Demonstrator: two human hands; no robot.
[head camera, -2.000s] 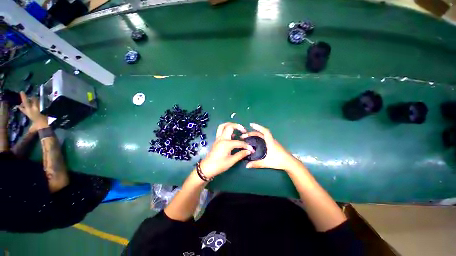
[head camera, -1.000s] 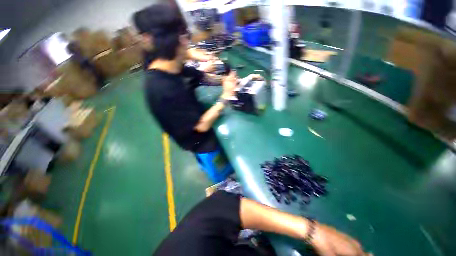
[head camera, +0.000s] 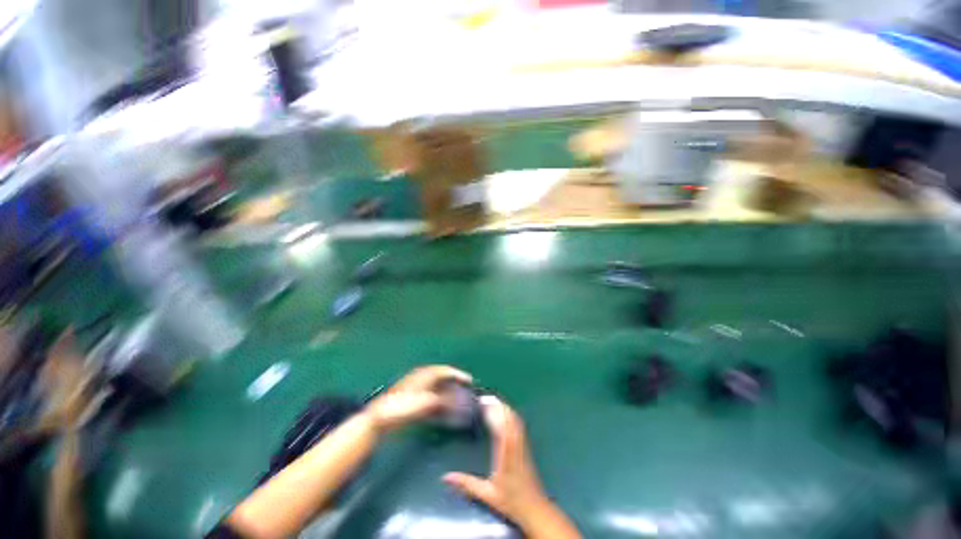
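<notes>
The view is blurred. A dark cylindrical housing (head camera: 459, 406) is in my left hand (head camera: 419, 398), near the middle of the green bench. My right hand (head camera: 509, 463) is just to the right of the housing with thumb and fingers apart; it holds nothing that I can see. The heap of small black fittings (head camera: 308, 430) lies to the left, partly hidden behind my left forearm. A white disc (head camera: 269, 381) lies beyond the heap.
Dark housings (head camera: 650, 379) stand or lie to the right, with a larger dark cluster (head camera: 896, 384) at far right. A light grey box (head camera: 668, 158) sits on the far shelf beside a brown carton piece (head camera: 448, 179). Another person's arm (head camera: 65, 421) is at left.
The view has swung from the neighbouring person and floor back to the bench, tilted higher than at first. Both hands and the housing are in view again; my right hand has come off the housing.
</notes>
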